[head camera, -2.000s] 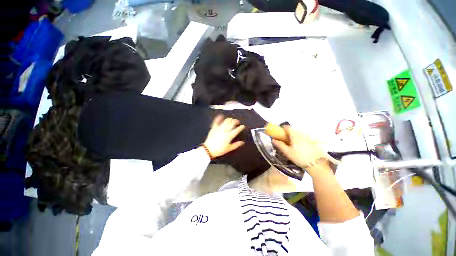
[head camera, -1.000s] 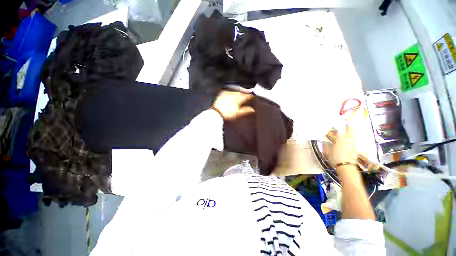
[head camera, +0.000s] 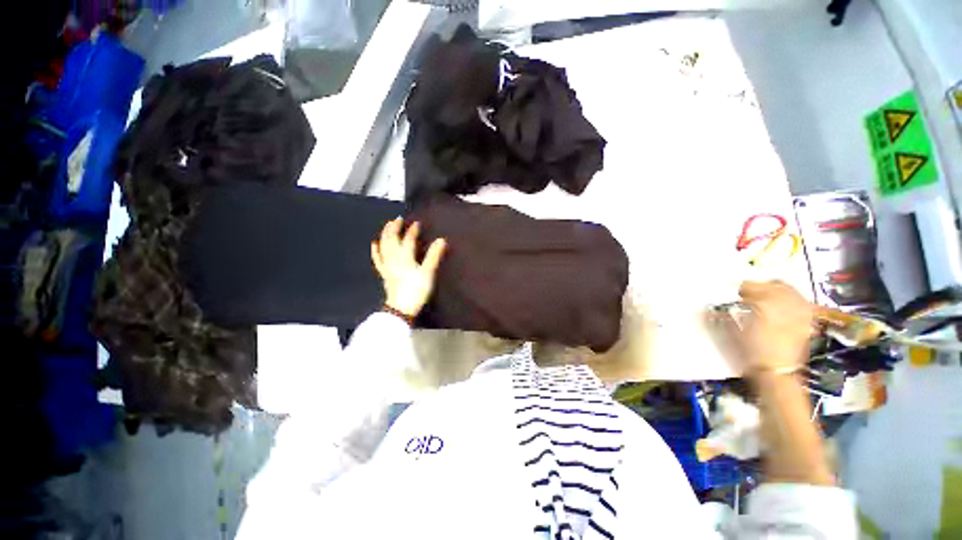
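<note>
A dark brown garment (head camera: 527, 269) lies fairly flat over the right end of the black padded board (head camera: 301, 258), with soft creases along it. My left hand (head camera: 406, 269) rests with fingers spread where the garment's left edge meets the bare board. It grips nothing. My right hand (head camera: 775, 327) is right of the garment, over the table's right part, and is blurred. Something greyish shows at its fingers, but I cannot make out the iron or whether the hand holds it.
A crumpled dark heap with white loops (head camera: 501, 116) lies beyond the board. Another dark heap (head camera: 216, 132) and checked cloth (head camera: 174, 359) lie around its left end. Red-orange loop handles (head camera: 762, 232) lie on the white table (head camera: 686, 179), beside a striped metal tray (head camera: 847, 248).
The iron was on the garment two seconds ago and is now off it. The folded garment has been spread along the board. My left hand moved left; my right hand moved right.
</note>
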